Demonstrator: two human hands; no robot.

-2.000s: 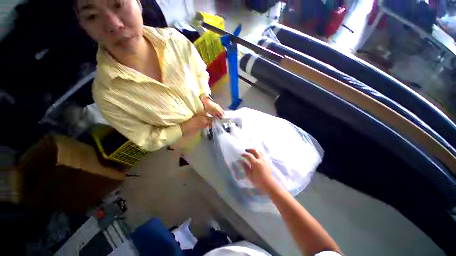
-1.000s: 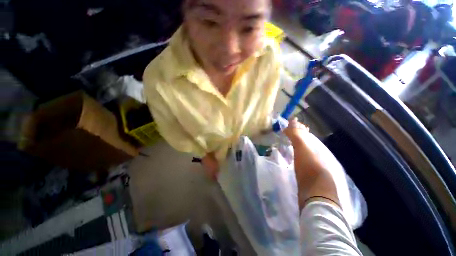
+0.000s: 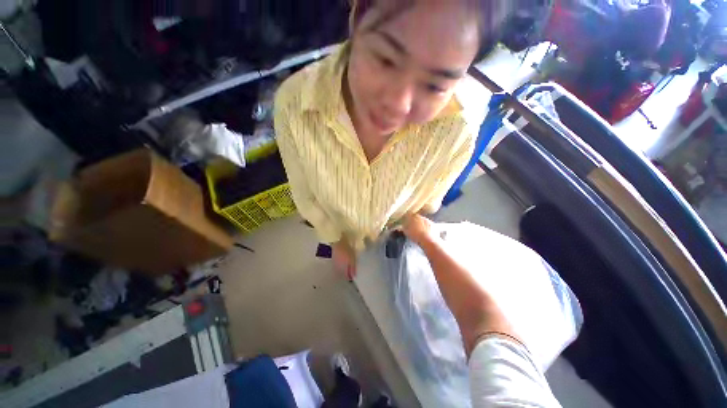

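Note:
A large white translucent plastic bag point(image 3: 510, 279) lies on the pale table, bulging and crinkled. A small dark item point(image 3: 394, 244) shows at its upper left. My right hand point(image 3: 418, 229) reaches over the bag to its top end, close to the other person's shirt. Its fingertips are hard to make out, so a grip on the bag cannot be told. My left hand is not in view.
A person in a yellow striped shirt point(image 3: 367, 175) stands across the bag, one hand point(image 3: 344, 261) low at the table edge. Long dark fabric rolls point(image 3: 638, 239) lie right. A cardboard box point(image 3: 143, 207) and yellow crate point(image 3: 259, 203) stand left. A blue post point(image 3: 470, 163) is behind.
The view has shifted and the person appears nearer. My right hand has moved from the middle of the bag to its top end. One of the person's hands has come off the bag and hangs lower.

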